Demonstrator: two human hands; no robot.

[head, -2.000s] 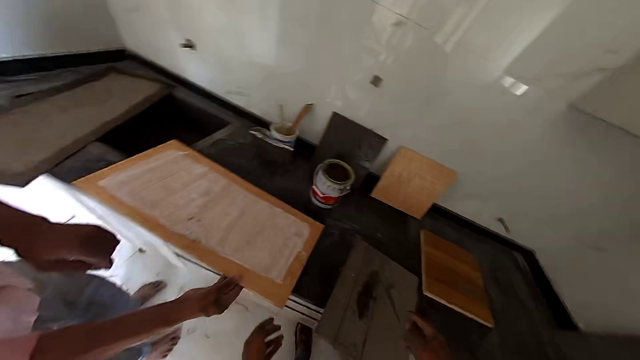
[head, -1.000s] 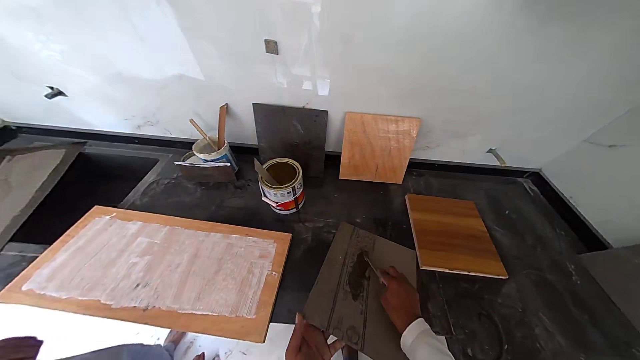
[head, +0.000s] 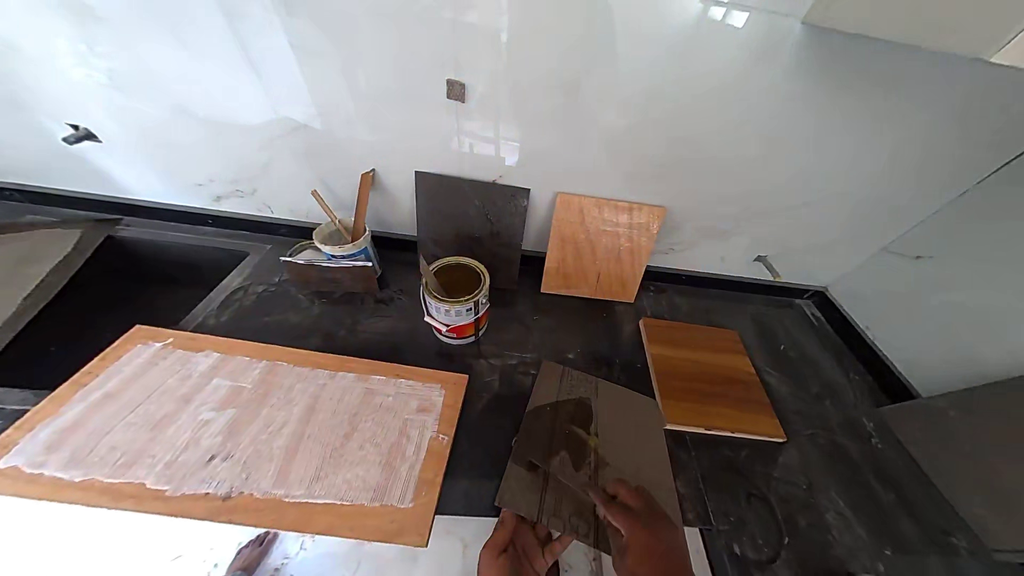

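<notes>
A grey-brown sheet point(head: 632, 432) lies tilted at the lower centre, bearing a dark wet patch of what looks like adhesive point(head: 560, 424). My left hand point(head: 520, 548) grips the sheet's lower edge. Over its lower part, my right hand point(head: 640, 528) holds a thin spreader point(head: 556, 472) against the surface beside the patch. An open metal can point(head: 456, 308) with a flat tool standing in it is behind the sheet. To the left lies a wooden board point(head: 448, 448) with a whitish coat over most of its face.
A brown wood-grain panel point(head: 712, 380) lies to the right. A dark panel point(head: 472, 216) and a light wood panel point(head: 604, 248) lean on the wall. A white tub point(head: 344, 240) holding sticks stands near the sink opening point(head: 120, 288). Someone's bare foot point(head: 254, 552) shows below the board.
The dark patch on the sheet has spread wider since one second ago. My right hand has moved lower on the sheet with the spreader. The view has swung since two seconds ago.
</notes>
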